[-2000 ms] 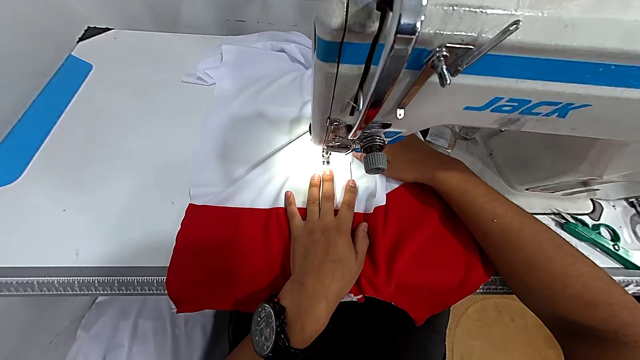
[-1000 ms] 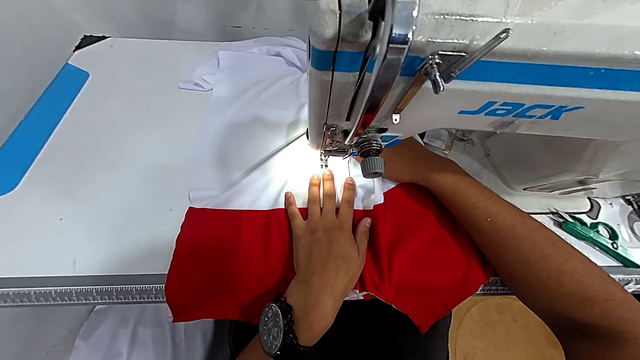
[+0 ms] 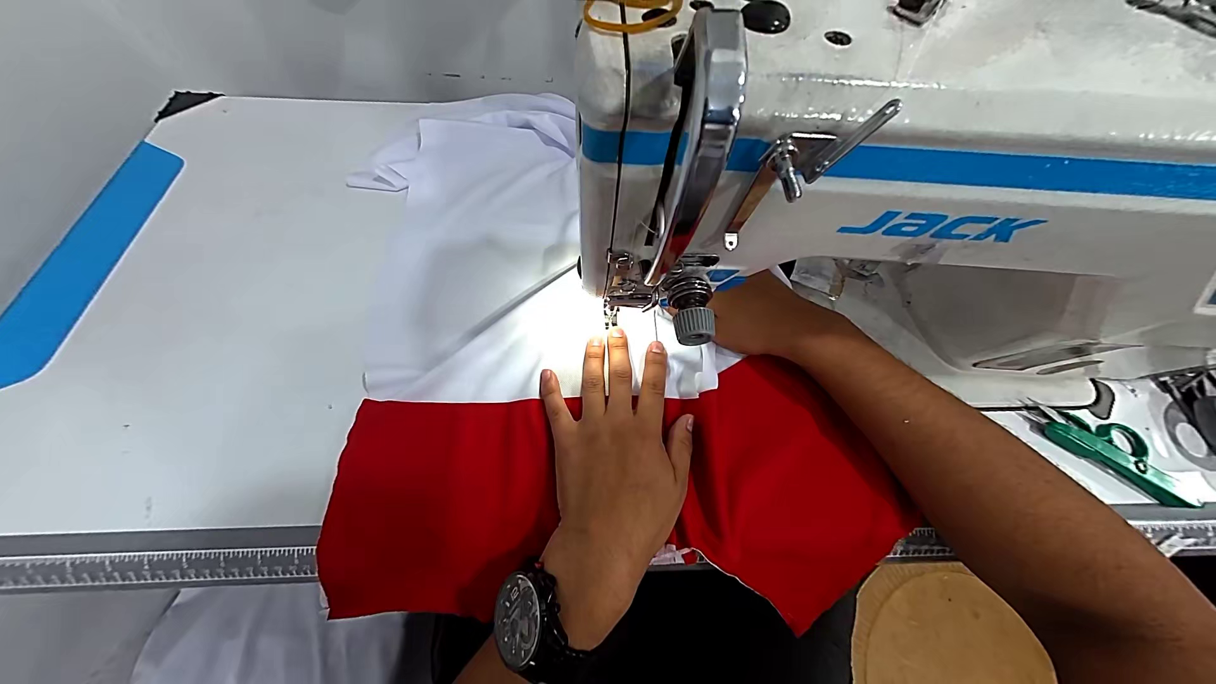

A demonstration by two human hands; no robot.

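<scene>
A fabric piece, part white (image 3: 484,228) and part red (image 3: 437,494), lies on the sewing machine bed under the lit presser foot (image 3: 611,312). My left hand (image 3: 617,456), a watch on its wrist, rests flat on the fabric with fingers spread, fingertips just in front of the presser foot. To the right, my right hand (image 3: 755,313) reaches behind the machine's needle end onto the white cloth. Its fingers are hidden by the machine head, so its grip cannot be seen. The Jack sewing machine (image 3: 950,171) has a thread running down its face.
Green-handled thread snips (image 3: 1121,456) and other tools lie at the right. A measuring scale (image 3: 161,567) runs along the table's front edge. Below are white cloth (image 3: 266,636) and a round tan surface (image 3: 940,627). A knee lifter or similar part cannot be made out.
</scene>
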